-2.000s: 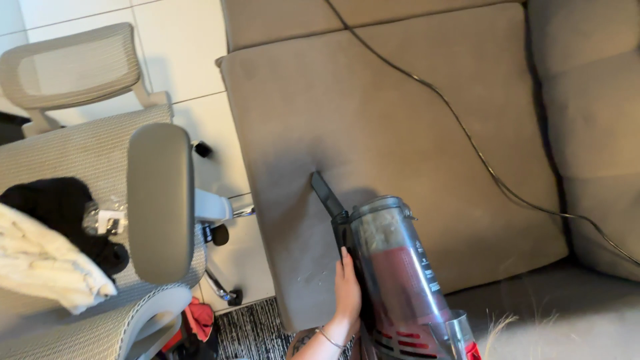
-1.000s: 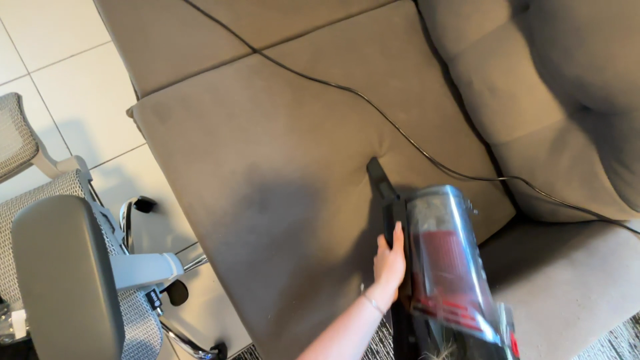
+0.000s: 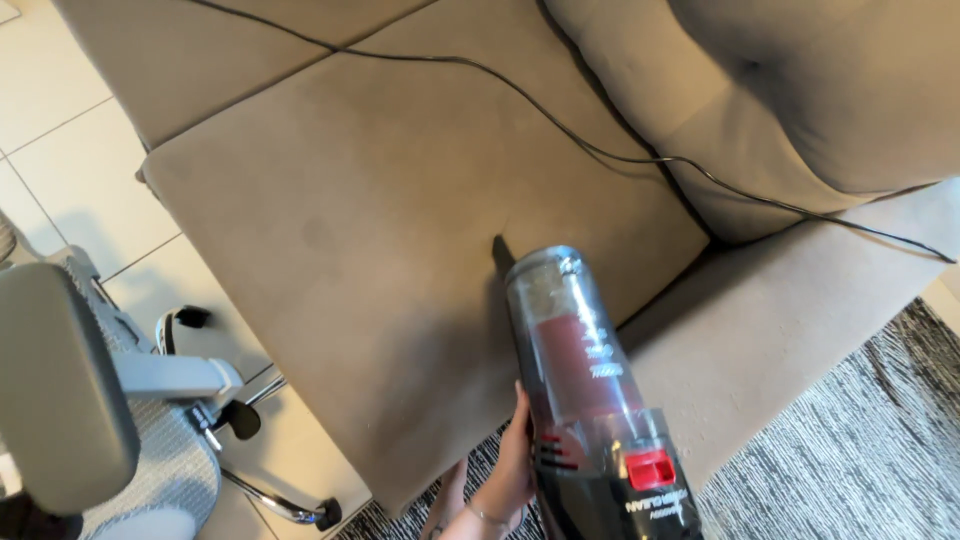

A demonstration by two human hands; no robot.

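Observation:
A handheld vacuum cleaner (image 3: pixel 592 390) with a clear dust cup, a reddish filter inside and a red button points up and left over the sofa seat cushion (image 3: pixel 337 225). Its dark narrow nozzle (image 3: pixel 501 251) has its tip at or just above the fabric; contact cannot be told. My left hand (image 3: pixel 517 446), with a thin bracelet at the wrist, holds the cleaner's left side, its fingers partly hidden behind the body. My right hand is not in view. A thin black cord (image 3: pixel 540 109) lies across the seat and onto the sofa arm.
A tufted back cushion (image 3: pixel 750 90) is at upper right, with the sofa arm (image 3: pixel 757 360) below it. An office chair's armrest (image 3: pixel 64 382) and castors stand at left on floor tiles. A black-and-white rug (image 3: pixel 847 420) lies lower right. Bare skin shows beside my wrist.
The view has shifted, with less of the chair and more of the backrest and rug showing. The vacuum nozzle now points at another part of the cushion, nearer the sofa arm.

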